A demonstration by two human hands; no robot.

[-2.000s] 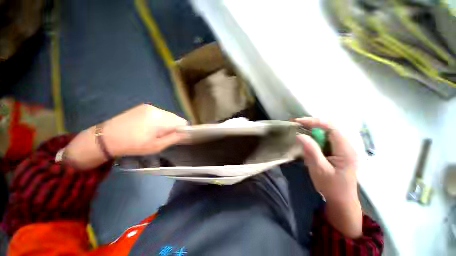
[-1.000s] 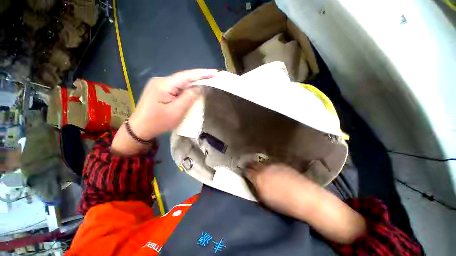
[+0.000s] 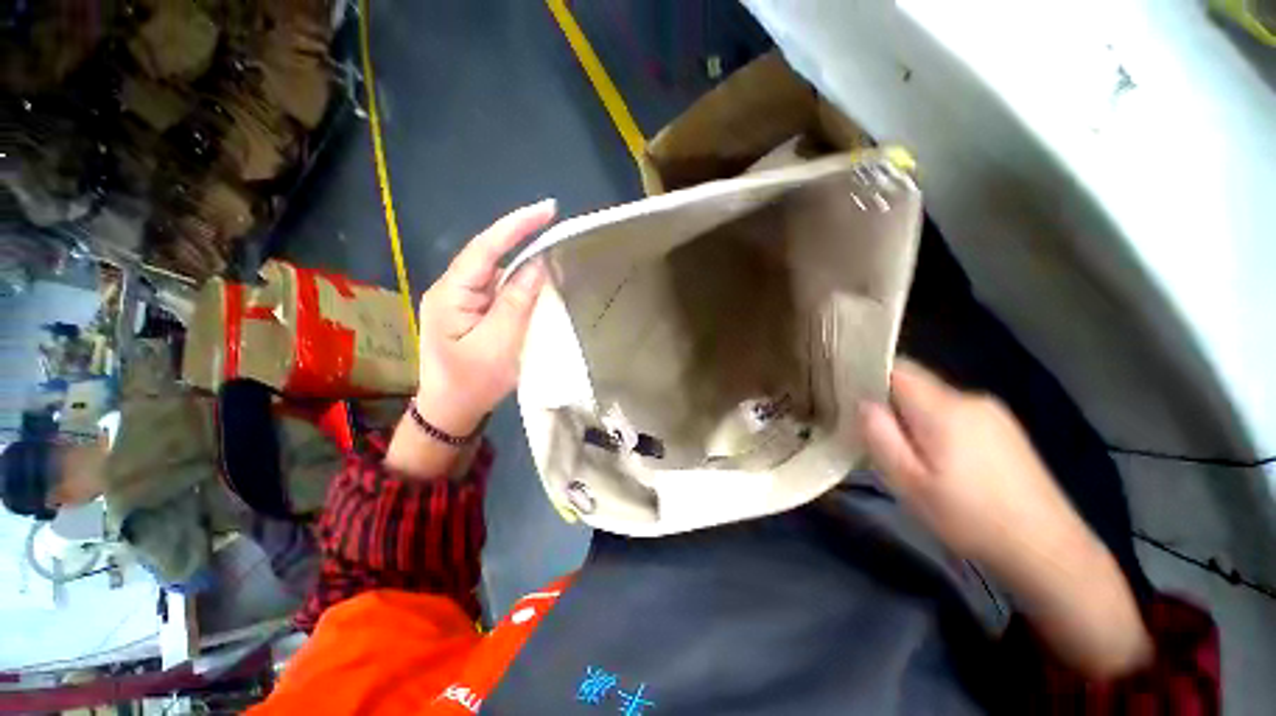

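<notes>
The cream bag body (image 3: pixel 735 497) is held open above my lap, its mouth facing me. Its beige lining (image 3: pixel 644 322) shows, with a small dark label (image 3: pixel 623 444) low on the left and small dark printed marks further right. A silver ring (image 3: pixel 581 494) sits at the lower left of the mouth; metal hardware with yellow bits (image 3: pixel 884 165) is at the upper right. My left hand (image 3: pixel 479 329) grips the left rim, thumb inside. My right hand (image 3: pixel 952 441) holds the right rim, slightly blurred.
An open carton (image 3: pixel 749 119) stands beyond the bag. The white worktable (image 3: pixel 1036 168) runs along the right, with dark cords at its lower side. Taped cartons (image 3: pixel 315 332) and a seated person (image 3: pixel 182 469) are at the left. Yellow lines (image 3: pixel 602 77) cross the grey floor.
My right hand has come out of the bag and now holds its right rim. The mouth has turned and opened wider, showing more of the inside. My left hand stays on the left rim.
</notes>
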